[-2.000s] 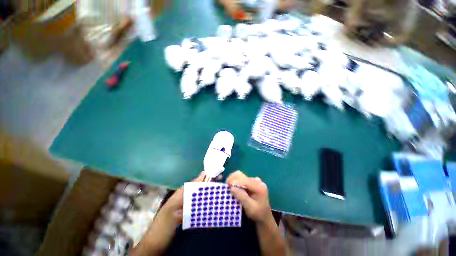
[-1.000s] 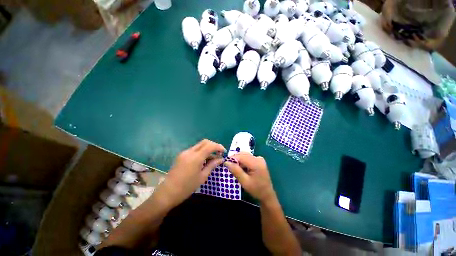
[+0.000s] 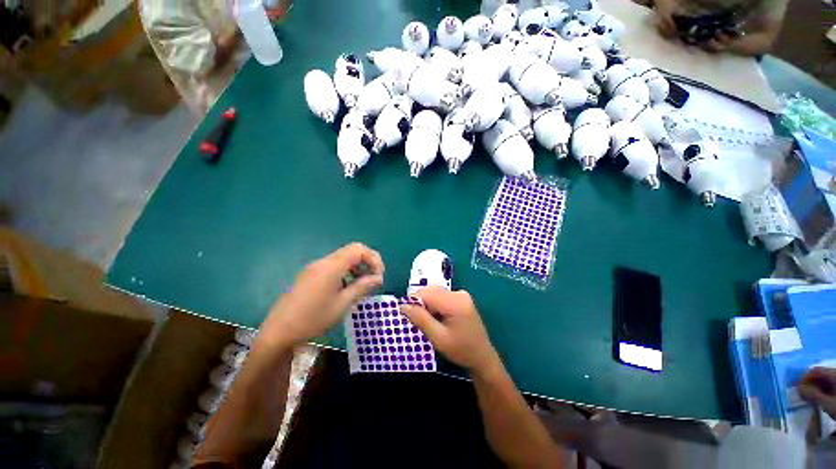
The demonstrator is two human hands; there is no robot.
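Observation:
My right hand grips the top right corner of a white sticker sheet with rows of purple dots, at the table's near edge. One white bulb camera with a black face patch lies just beyond that hand; its lower end is hidden by the fingers. My left hand is raised beside the sheet's top left, off the sheet, with thumb and fingertips curled close together. Whether a round sticker is between them cannot be told.
A pile of bulb cameras covers the far middle. Spare sticker sheets in a clear bag, a smartphone and blue boxes lie to the right. A red and black tool lies left. Other people's hands show at the far and right edges.
My left hand has moved left, away from my right hand and the sheet's top edge. More of the sheet shows. A person's hand has appeared by the blue boxes.

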